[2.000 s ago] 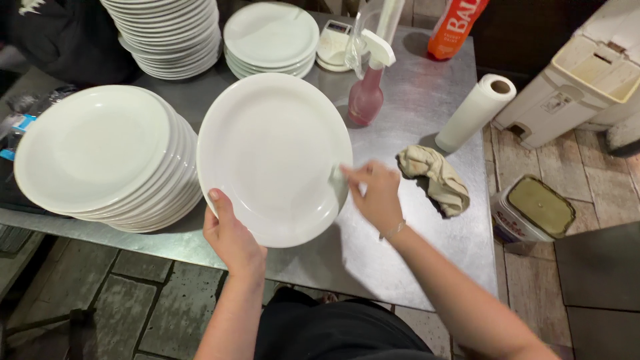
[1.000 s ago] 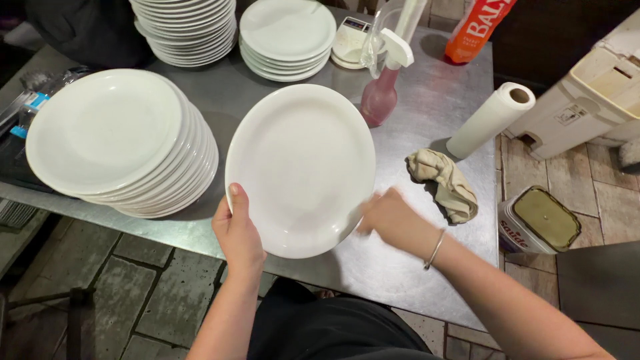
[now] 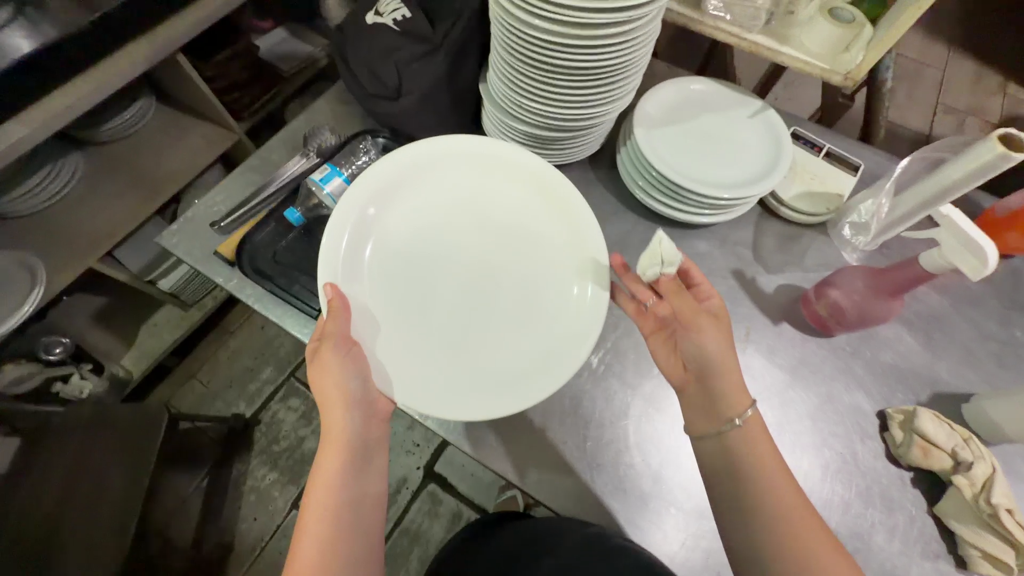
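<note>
A large round white plate (image 3: 472, 280) is held up over the metal table by my left hand (image 3: 344, 360), with the thumb on its front rim and the fingers hidden behind. At the plate's right edge is my right hand (image 3: 680, 320), palm partly turned up, pinching a small folded piece of white paper or cloth (image 3: 659, 256) between thumb and fingers. Beyond the plate stand a tall stack of white plates (image 3: 568, 80) and a lower stack of white plates (image 3: 708, 144).
Right of the stacks are a kitchen scale (image 3: 812, 180), a spray bottle with pink liquid (image 3: 860, 296), a roll of plastic film (image 3: 952, 188) and a crumpled cloth (image 3: 952, 472). At left, a black tray (image 3: 276, 268) holds a plastic bottle (image 3: 324, 188). Shelves with plates (image 3: 40, 180) stand beyond.
My right hand has turned palm up, showing the small white piece, and is now beside the plate's rim. My left hand still holds the plate. The view has swung left.
</note>
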